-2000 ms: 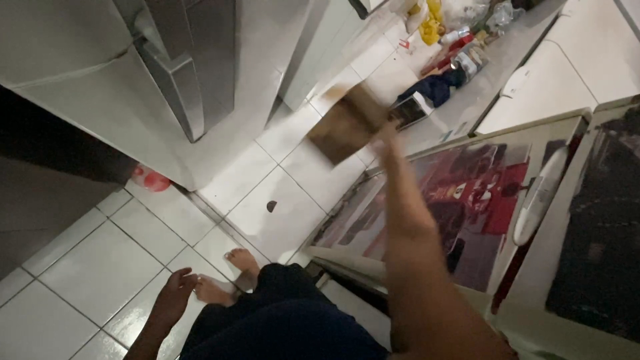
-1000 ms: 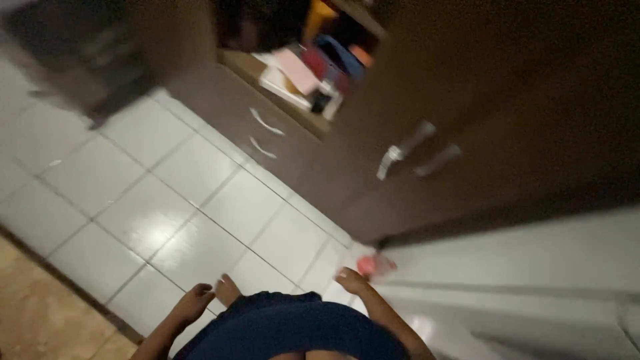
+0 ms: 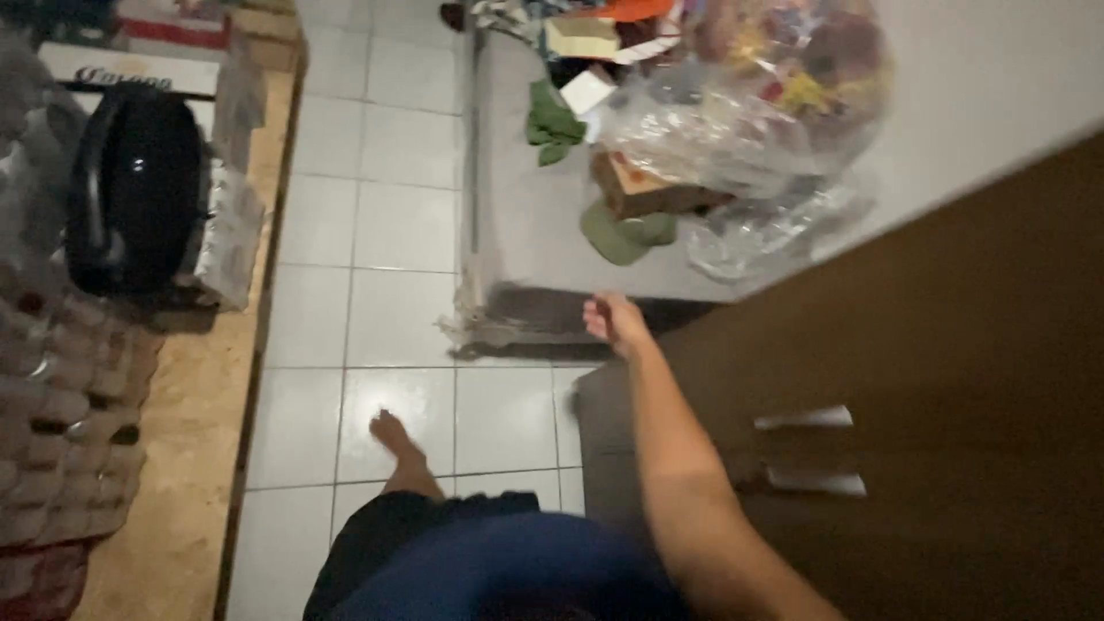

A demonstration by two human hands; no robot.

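My right hand (image 3: pixel 612 321) reaches forward with its fingers loosely curled and nothing seen in it. It is over the near edge of a grey-covered mattress or bed (image 3: pixel 539 224); whether it touches is unclear. Beyond the hand, an olive green cap (image 3: pixel 619 237) lies on the grey cover, beside a brown cardboard box (image 3: pixel 642 191). Clear plastic bags (image 3: pixel 716 129) and a dark green cloth (image 3: pixel 552 121) lie farther back. My left hand is out of view.
A dark wooden cabinet (image 3: pixel 931 362) with two handles stands at the right. Along the left runs a tan stone-like top (image 3: pixel 194 414) bearing a glossy black appliance or container (image 3: pixel 142 190), a Corona box (image 3: pixel 129 69) and egg cartons (image 3: pixel 78 431). White tiled floor (image 3: pixel 401 319) lies between.
The view has swung widely, from the cabinet to the bed. The brown object held by my right hand two seconds ago is no longer in it. My left hand has left the view.
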